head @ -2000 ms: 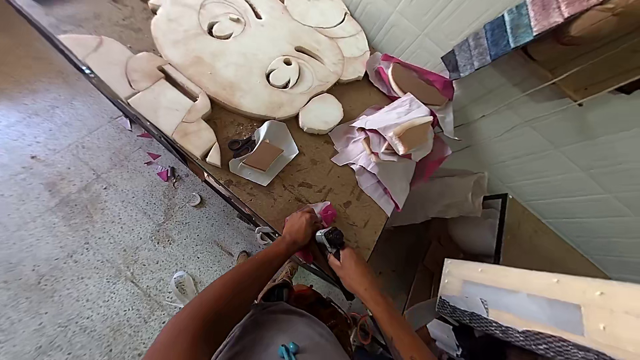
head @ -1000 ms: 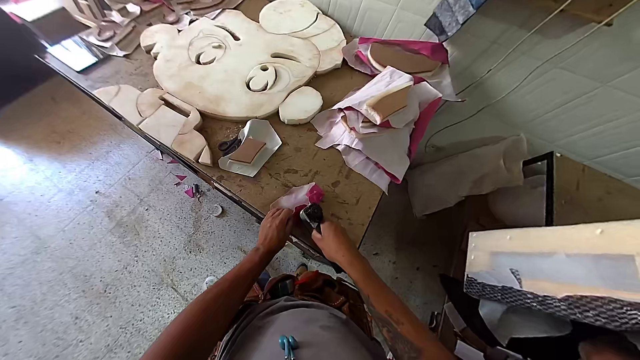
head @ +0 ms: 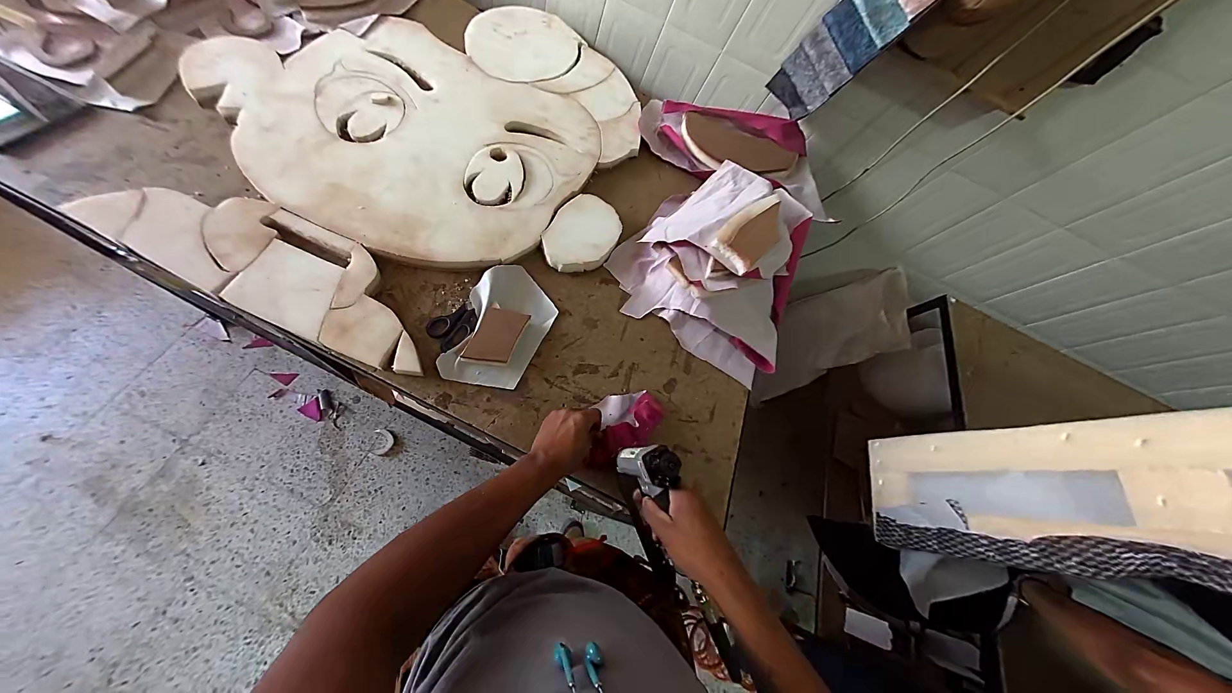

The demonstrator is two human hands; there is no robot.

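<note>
My left hand (head: 566, 441) grips a small bundle of pink and white fabric (head: 630, 420) at the front edge of the worktable (head: 568, 356). My right hand (head: 678, 520) is closed around the handle of a staple gun (head: 651, 466), whose silver and black head is beside the bundle's lower right side. Just beyond the hands lies a white sheet (head: 529, 306) with a brown-faced foam piece (head: 497, 335) on it. Black-handled scissors (head: 452, 325) lie against its left edge. Farther right are crumpled pink-backed fabric pieces (head: 707, 318) with foam-edged brown boards (head: 751, 234).
Large cream foam cutouts shaped as a face (head: 414, 183) and rounded parts (head: 284, 289) cover the table's left and back. A padded wooden frame (head: 1049, 481) stands at the right. A tiled wall (head: 1049, 250) borders the back. Fabric scraps (head: 310, 408) lie on the floor.
Both hands remain at the table's front edge with the bundle and the staple gun. The view has shifted between frames.
</note>
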